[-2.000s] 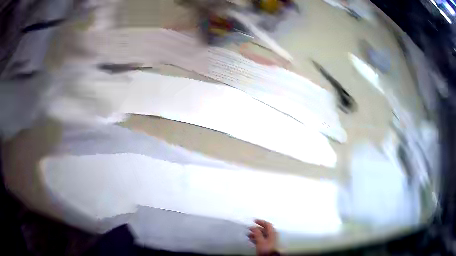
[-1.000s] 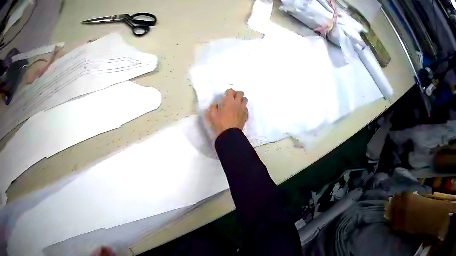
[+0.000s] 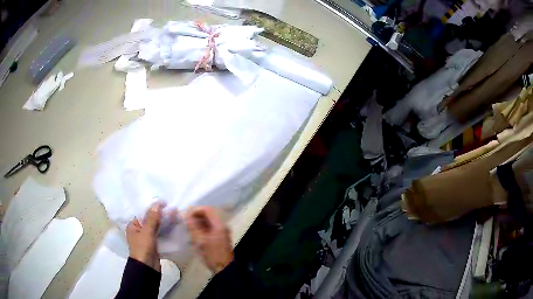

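Note:
A rumpled pile of sheer white sheets [image 3: 175, 134] lies on the beige table. My left hand [image 3: 144, 232] is at its near end, with thumb and fingers pinching the sheet edge. My right hand [image 3: 210, 236] is beside it on the right, blurred, with its fingertips at the same edge; its grip cannot be made out. A white pattern-shaped piece [image 3: 104, 270] lies below the pile, partly hidden by my left hand and sleeve.
Shears [image 3: 32, 161] and two curved white pieces [image 3: 45, 257] [image 3: 35, 207] lie at left. A bundle with a pink tie [image 3: 175, 47], a speckled bar [image 3: 286, 34] and scraps [image 3: 48, 90] lie farther back. The table edge runs diagonally; grey cloth [image 3: 409, 251] and brown pieces [image 3: 456, 190] are below.
The view has swung right, towards the sheer pile and bundle. The hand that was flat on the pile is now at its near edge, and both hands are together there.

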